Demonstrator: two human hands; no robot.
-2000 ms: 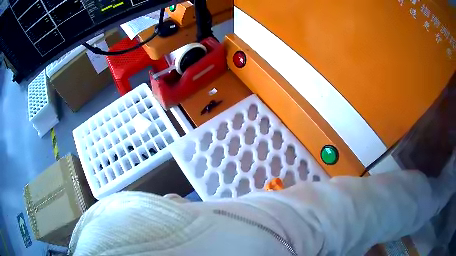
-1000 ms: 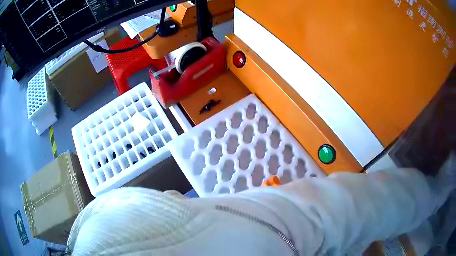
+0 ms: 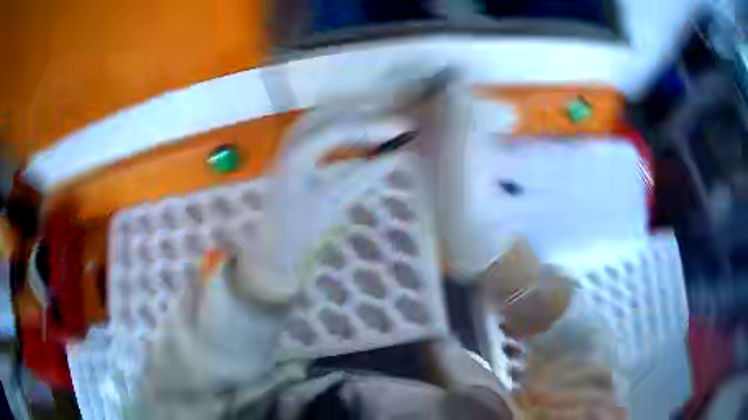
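The view is strongly blurred. My left hand [image 3: 291, 197], in a white glove, reaches up over the central foam tray [image 3: 369, 283]. My right hand [image 3: 459, 180], also gloved, reaches up beside it at the tray's right edge. Their fingertips come close together near the machine's front edge. A small dark part [image 3: 396, 143] shows between the hands beside an orange patch; which hand holds it, if either, cannot be told. A small orange piece [image 3: 215, 261] shows at the tray's left, beside my left sleeve. The visible tray pockets look empty.
The orange ledge [image 3: 164, 176] with a green button [image 3: 223, 158] runs behind the tray, under the machine's white edge. White sheets [image 3: 574, 193] with a dark spot lie at right, above another foam tray [image 3: 640, 295]. A red object [image 3: 45, 328] stands at far left.
The view has swung right, from the left tray and tape dispenser to the machine's front and paperwork. Both my hands are now visible; earlier only sleeves clearly showed.
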